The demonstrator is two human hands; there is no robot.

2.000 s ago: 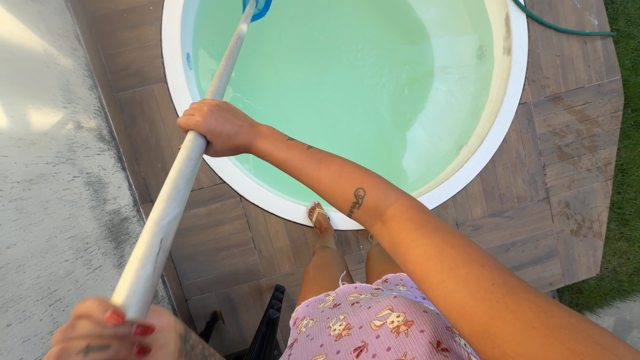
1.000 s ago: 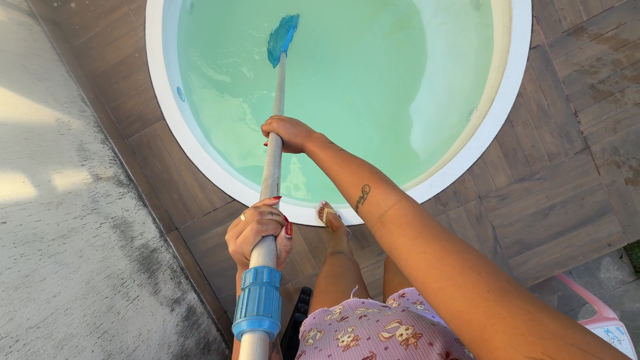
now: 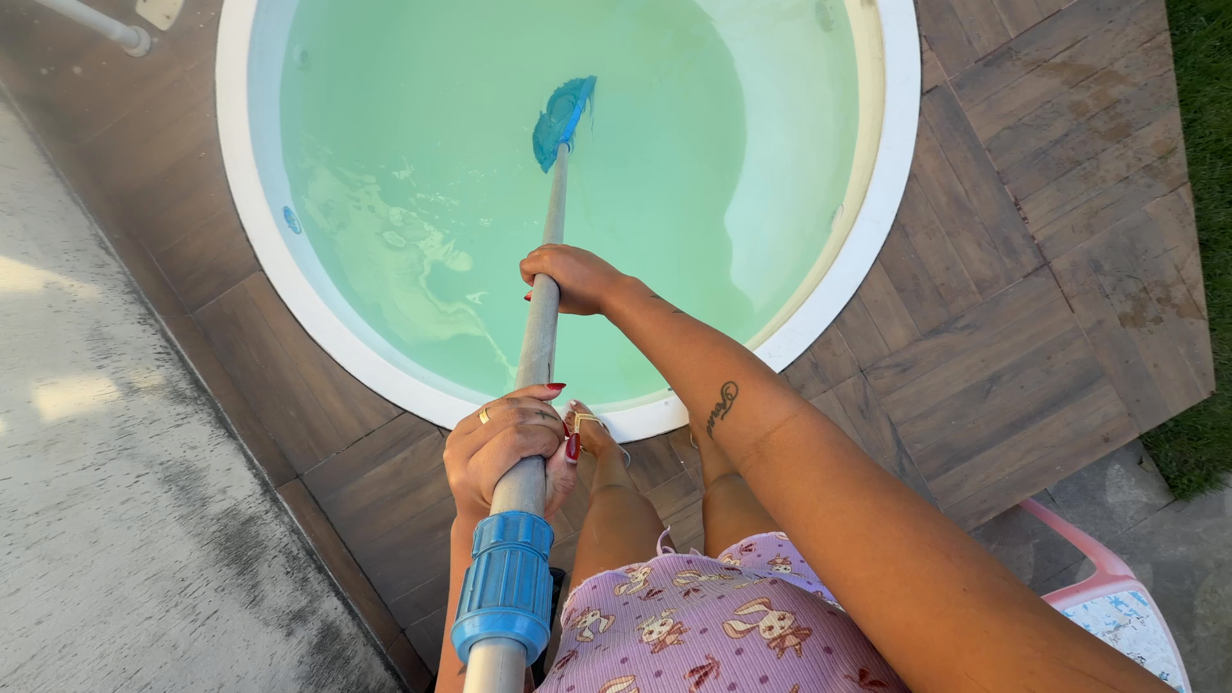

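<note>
A grey telescopic pole [image 3: 539,337] runs from the bottom of the view up over a round pool with a white rim [image 3: 908,125]. At its far end, a blue skimmer net [image 3: 561,120] lies in the pale green water [image 3: 654,192]. My right hand [image 3: 577,277] grips the pole's upper part, above the near side of the pool. Lower down, my left hand [image 3: 505,448] is closed around the pole, just above its blue plastic locking collar [image 3: 503,582]. Red nails show on both hands, and the left wears a ring.
Wood-look tiles [image 3: 1001,366] surround the pool. A stained pale wall or ledge [image 3: 125,462] runs along the left. My sandalled foot [image 3: 589,423] is at the near rim. A pink-framed chair [image 3: 1107,577] stands at lower right; grass [image 3: 1203,423] borders the right side.
The net has moved from the pool's far left towards its middle. My left hand, first low at the left, is now higher on the pole, beyond the blue collar. The view has shifted.
</note>
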